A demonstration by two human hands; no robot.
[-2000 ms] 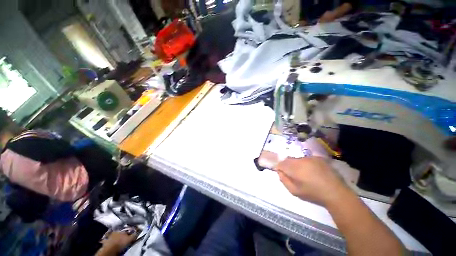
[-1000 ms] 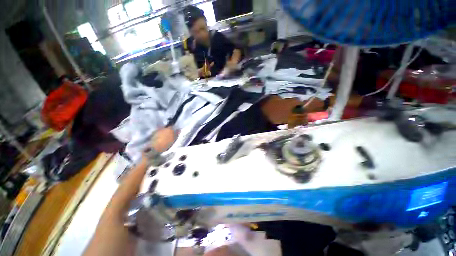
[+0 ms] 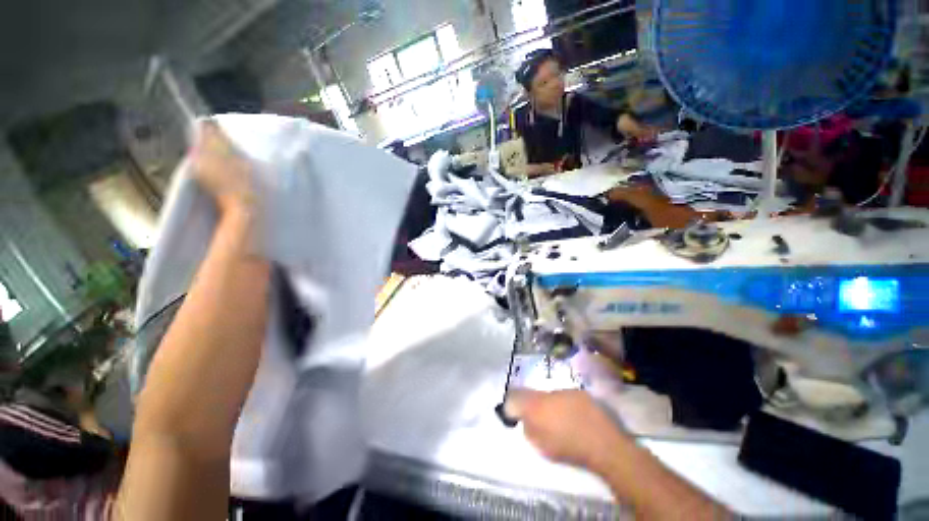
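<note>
My left hand [image 3: 216, 168] is raised at the left, blurred, and grips the top of a large pale grey-white cloth panel [image 3: 331, 204]. The panel hangs down past the table's front edge and has a dark patch on it. My right hand [image 3: 565, 425] lies on the table just in front of the needle area [image 3: 550, 368], its fingertips at a small piece with a dark corner; whether they pinch it I cannot tell. The white and blue sewing machine [image 3: 652, 290] stands behind and right of my right hand.
A black smartphone [image 3: 820, 463] lies on the table at the right. A black cloth piece [image 3: 693, 377] lies under the machine arm. A heap of grey and black cloth [image 3: 489, 209] is behind the machine. A person [image 3: 560, 122] sits beyond it. A blue fan [image 3: 774, 56] stands at upper right.
My left hand has moved from behind the machine head to the left, with a large pale panel now held up. The view has turned, showing my right hand at the needle again.
</note>
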